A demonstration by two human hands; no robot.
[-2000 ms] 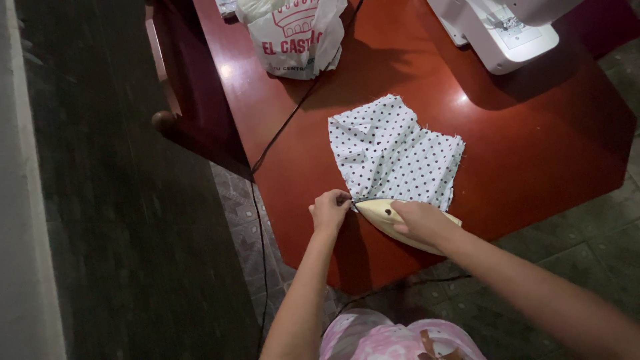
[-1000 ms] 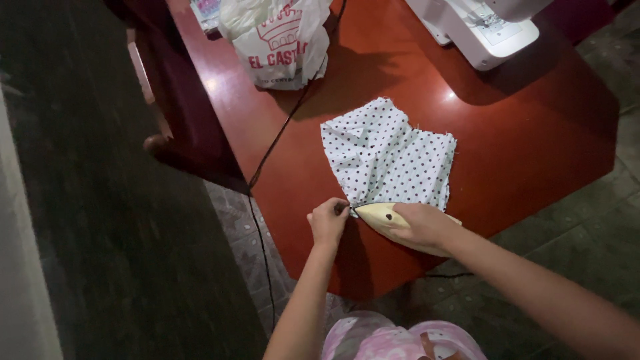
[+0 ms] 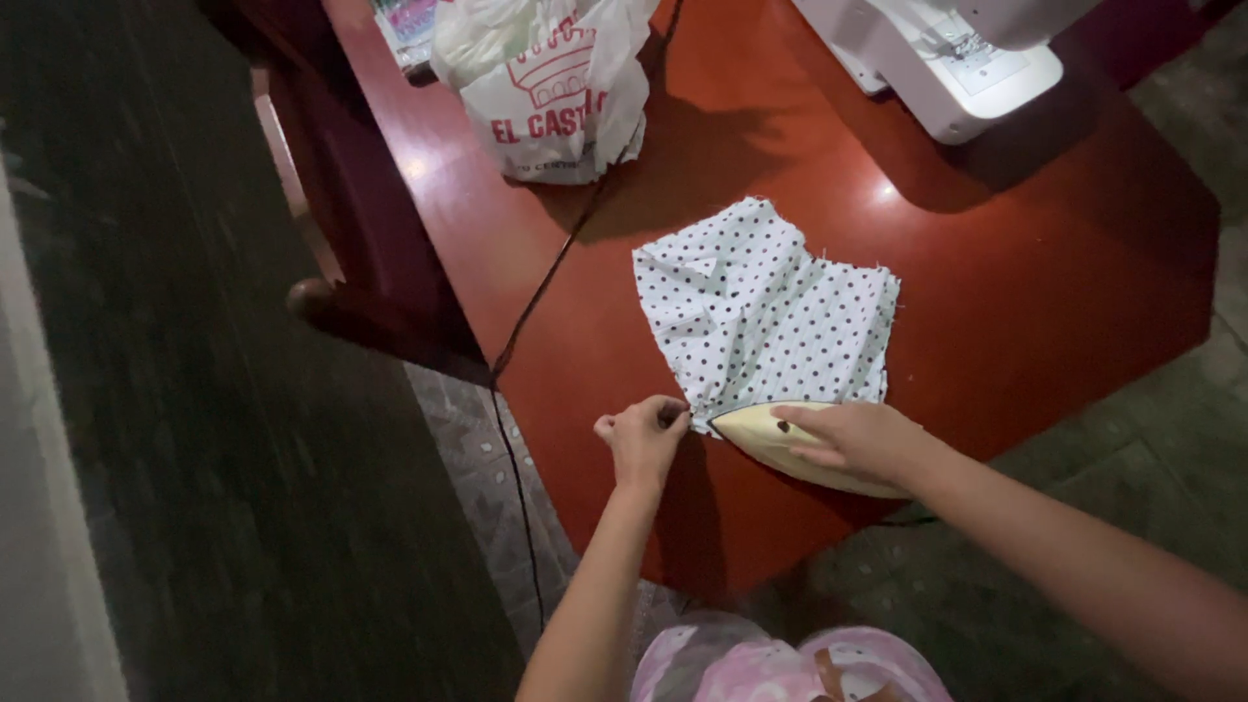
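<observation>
A white fabric piece with dark polka dots (image 3: 770, 312) lies wrinkled on the reddish wooden table, its edges frayed. My left hand (image 3: 648, 429) pinches its lower left corner between thumb and fingertips. On the fabric's lower edge rests a pale yellow clothes iron (image 3: 780, 448), its tip pointing left, close to my left fingertips. My right hand (image 3: 848, 439) is closed around the iron's handle, which my fingers mostly hide. The iron's soleplate faces down, out of sight.
A white plastic bag (image 3: 556, 97) with red print stands at the table's (image 3: 1053, 292) far left side. Behind on the right is a white sewing machine (image 3: 975, 78). A dark cord (image 3: 546, 283) crosses the table and hangs off its left edge, beside a wooden chair (image 3: 361, 322).
Both hands keep nearly the same places at the fabric's lower edge, the left on the corner and the right on the iron. The view has shifted slightly.
</observation>
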